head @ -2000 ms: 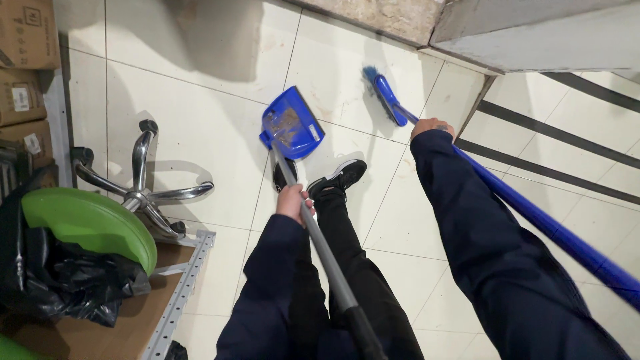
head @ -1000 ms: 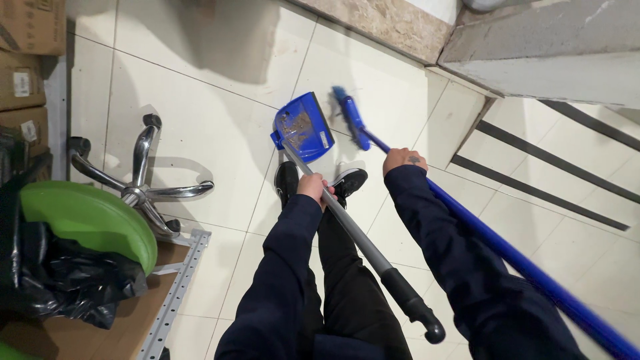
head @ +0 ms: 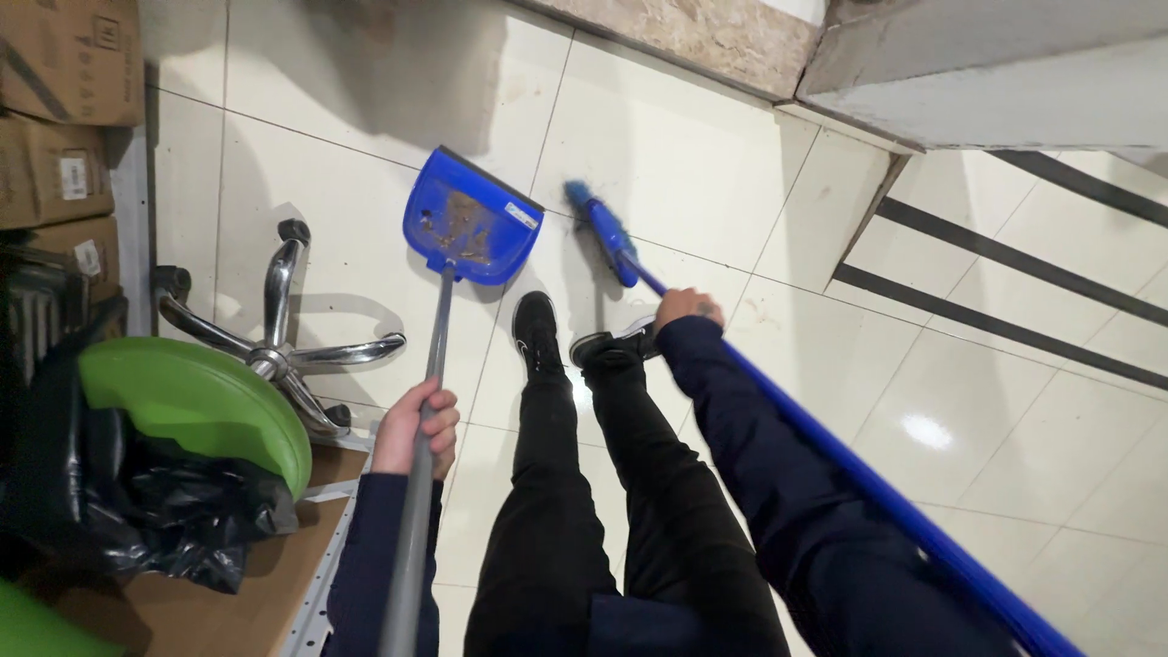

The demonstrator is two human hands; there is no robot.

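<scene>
My left hand (head: 420,429) is closed around the grey handle (head: 412,538) of a long-handled blue dustpan (head: 473,219), whose pan holds brown dirt and debris. The pan's dark lip faces up and to the right in view. In my right hand (head: 689,312) is the blue pole (head: 858,465) of a broom, gripped low near the head. The blue broom head (head: 607,233) has blue bristles and is just right of the pan, apart from it. Both tools are in front of my black shoes (head: 537,330).
On the left are a chrome five-star chair base (head: 270,363) with casters, a shelf with a green round seat (head: 196,392) and black plastic bag (head: 182,511), and stacked cardboard boxes (head: 73,178). A stone ledge (head: 693,36) runs along the top; black strips (head: 1013,333) cross the right.
The dustpan and my left hand have moved left, away from my right hand. The broom head was closer to the pan one second ago. My feet have shifted.
</scene>
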